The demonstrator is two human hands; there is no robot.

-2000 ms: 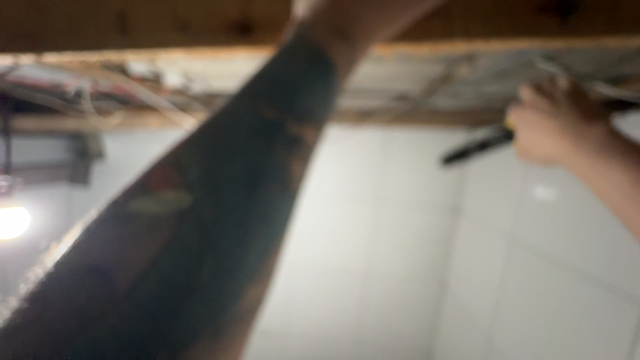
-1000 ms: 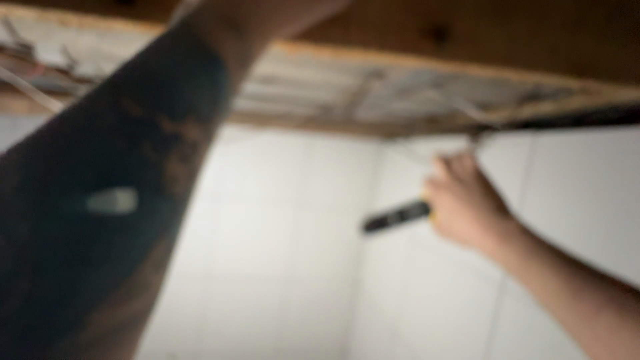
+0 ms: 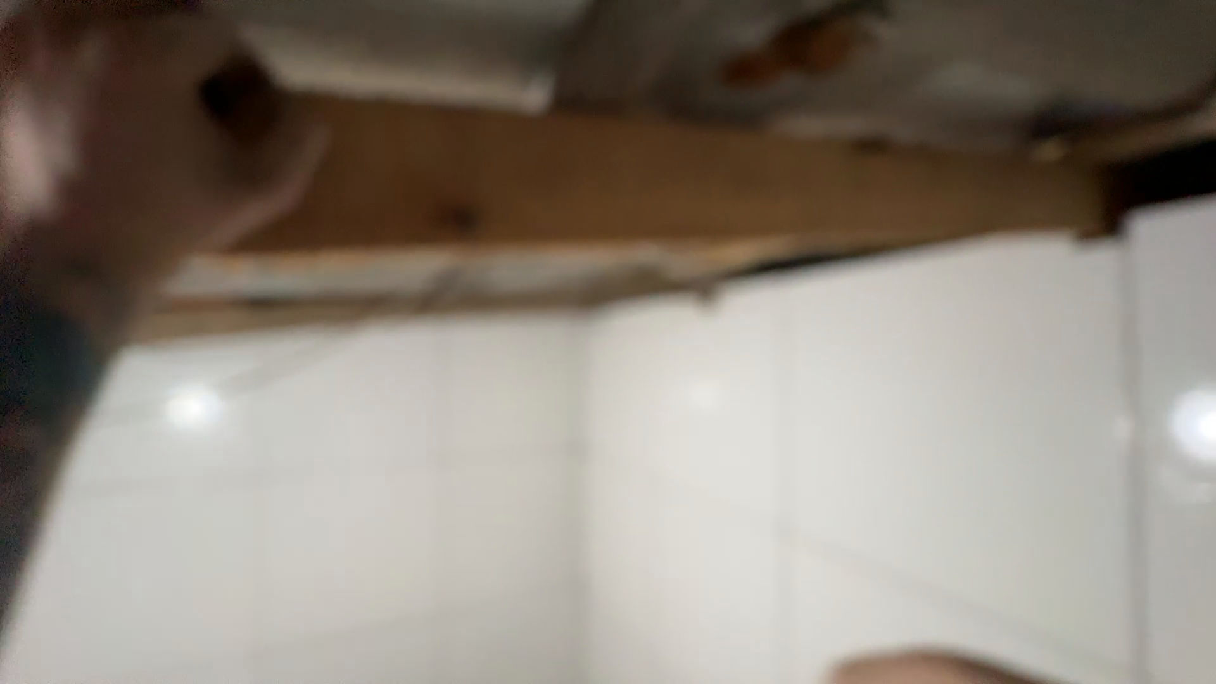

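My left hand (image 3: 161, 133), blurred, is raised at the upper left beside a wooden ceiling beam (image 3: 589, 180). Its fingers look curled near the beam's left end, and whether it grips the beam or something small cannot be told. A tattooed forearm runs down from it along the left edge. At the bottom edge, right of the middle, only a small rounded bit of skin (image 3: 931, 668) shows, perhaps part of my right arm or hand. What my right hand holds is hidden below the view.
White tiled walls (image 3: 684, 494) meet in a corner below the beam. Above the beam are grey ceiling panels (image 3: 655, 66) with a rusty-brown patch (image 3: 798, 47). Dark gaps lie between the wall tops and the ceiling. Bright lamp reflections show on the tiles.
The view has swung up and to the right. My right hand, earlier raised before the tiles with a dark-handled tool, has dropped out of sight. My left hand now shows at the upper left.
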